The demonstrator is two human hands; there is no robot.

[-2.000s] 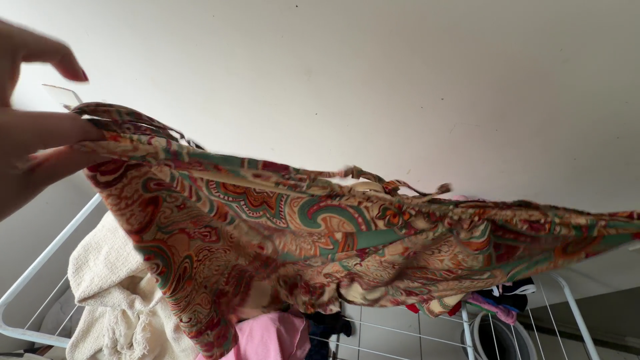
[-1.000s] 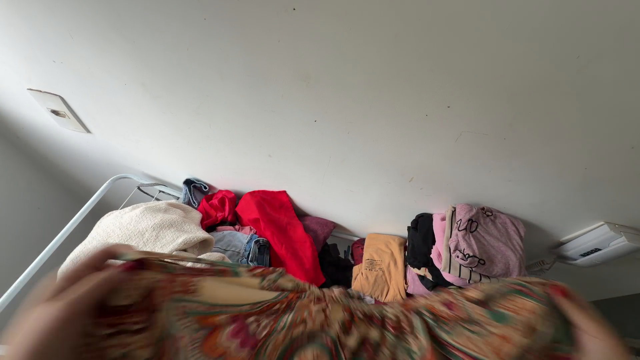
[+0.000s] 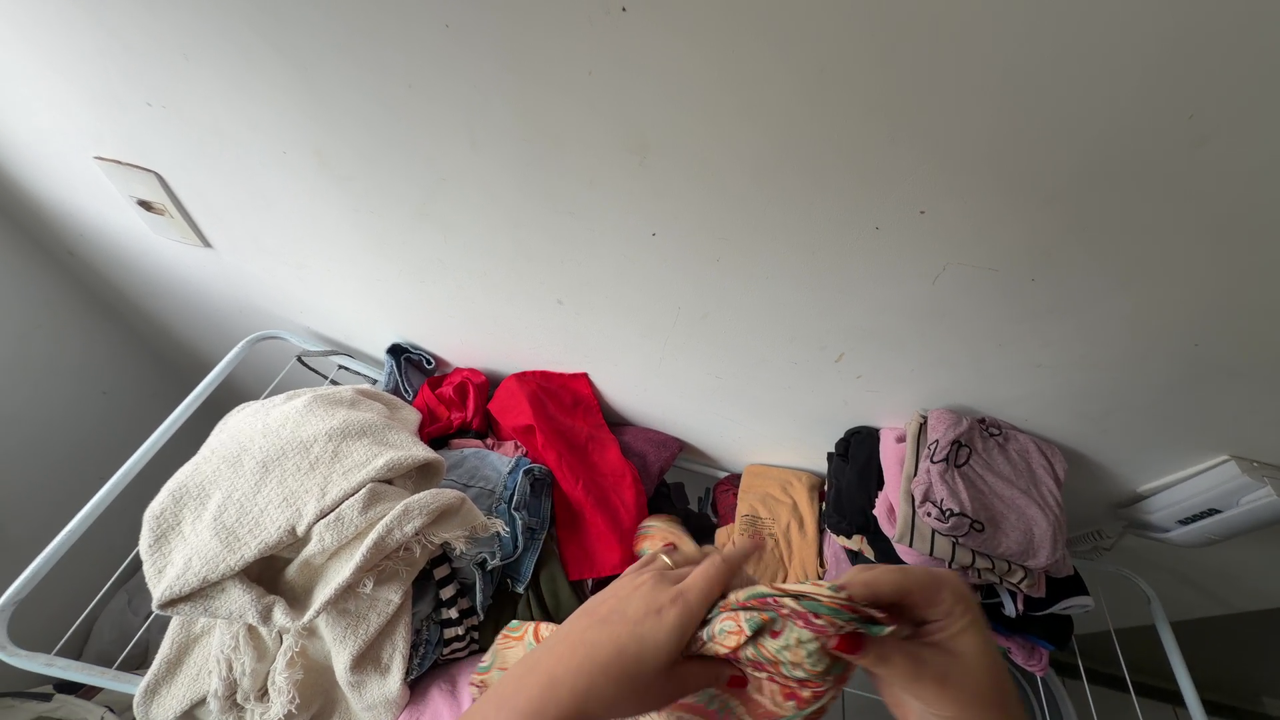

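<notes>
A paisley-patterned cloth garment [image 3: 765,640] in orange, green and red is bunched between my two hands at the lower middle. My left hand [image 3: 640,625], with a ring on one finger, holds its left part, the fingers partly spread over the fabric. At its right edge my right hand [image 3: 925,635] pinches the gathered cloth between thumb and fingers. More of the patterned fabric shows left of my left wrist. Behind my hands lies a folded orange garment [image 3: 780,515] with small print. The garment's lower part runs out of view.
A white drying rack [image 3: 110,500] stands against the wall. On it lie a cream fringed throw [image 3: 290,500], red cloth [image 3: 575,465], denim [image 3: 500,500] and a folded pile with a pink printed garment [image 3: 990,490] on top. A wall plate [image 3: 155,200] is at upper left.
The patterned garment, stretched wide between my hands before, is now bunched up small. My hands have come close together at the lower middle.
</notes>
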